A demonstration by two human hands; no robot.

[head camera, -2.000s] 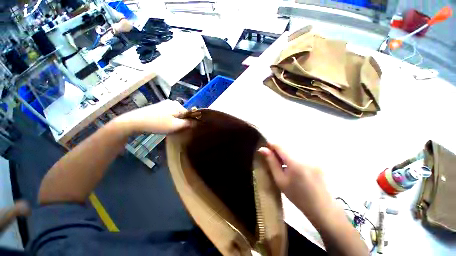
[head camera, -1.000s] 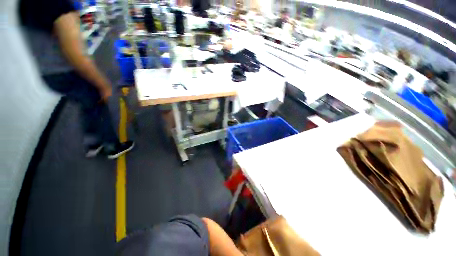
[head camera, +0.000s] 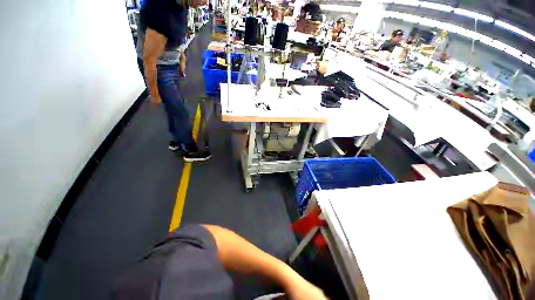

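Folded tan-brown bags (head camera: 503, 234) lie stacked on the white tabletop (head camera: 405, 234) at the right edge of the view. My left forearm reaches down and right to the bottom edge, where the picture cuts it off; my left hand is out of the picture. My right hand is not in view. The bag body held before is not visible. A small pale edge of something shows under my forearm at the bottom; I cannot tell what it is.
A blue crate (head camera: 346, 174) stands beyond the table's near left corner, with something red (head camera: 309, 225) below. A sewing station (head camera: 273, 108) stands ahead. A person (head camera: 167, 76) stands left of it, near a yellow floor line (head camera: 182, 196) and a white wall (head camera: 70, 88).
The view has swung left and up, away from the tabletop. The open bag and both my hands have left the picture. The stacked bags now sit further right and lower.
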